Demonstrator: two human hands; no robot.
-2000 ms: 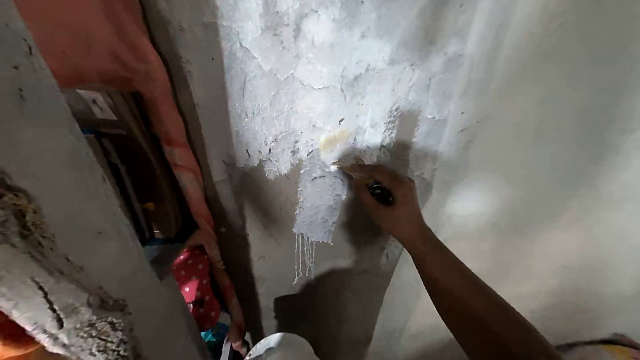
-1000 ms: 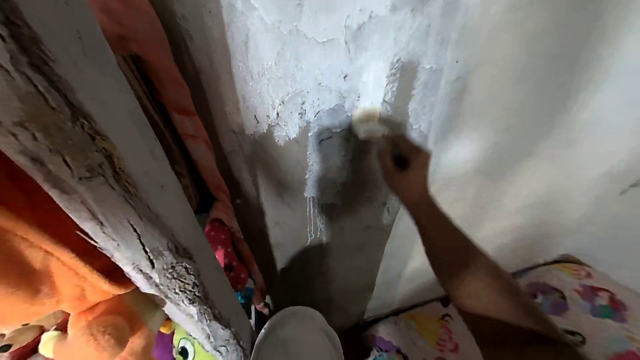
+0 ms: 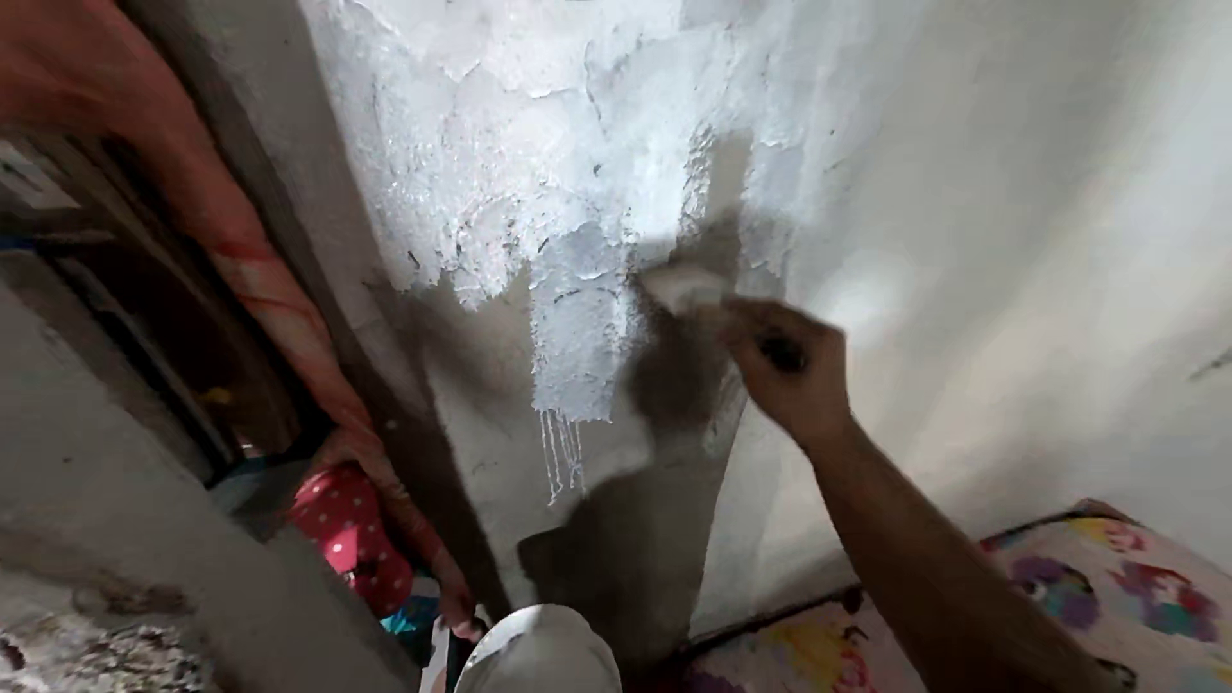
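My right hand (image 3: pixel 789 366) grips a paintbrush (image 3: pixel 685 287) with pale bristles, blurred, whose head is at the wall just right of a strip of wet white paint (image 3: pixel 577 327). Thin drips run down from that strip. Above it the wall (image 3: pixel 539 115) is coated white, rough and cracked. Lower down, the bare wall is grey-beige, with the shadow of the hand and brush falling on it. My left hand is not clearly in view. A rounded white object (image 3: pixel 539 654), perhaps a container, is at the bottom edge, below the painted area.
A salmon-coloured cloth (image 3: pixel 279 298) hangs at the left beside a rough pillar (image 3: pixel 144 520). Near its lower end is a red polka-dot item (image 3: pixel 351 539). A cushion or mattress with a colourful cartoon print (image 3: pixel 1107 577) lies at the lower right, under my forearm.
The brush in my right hand has moved from the drip strip to the wall right of it. The view has shifted; the orange cloth seen at lower left one second ago is out of frame.
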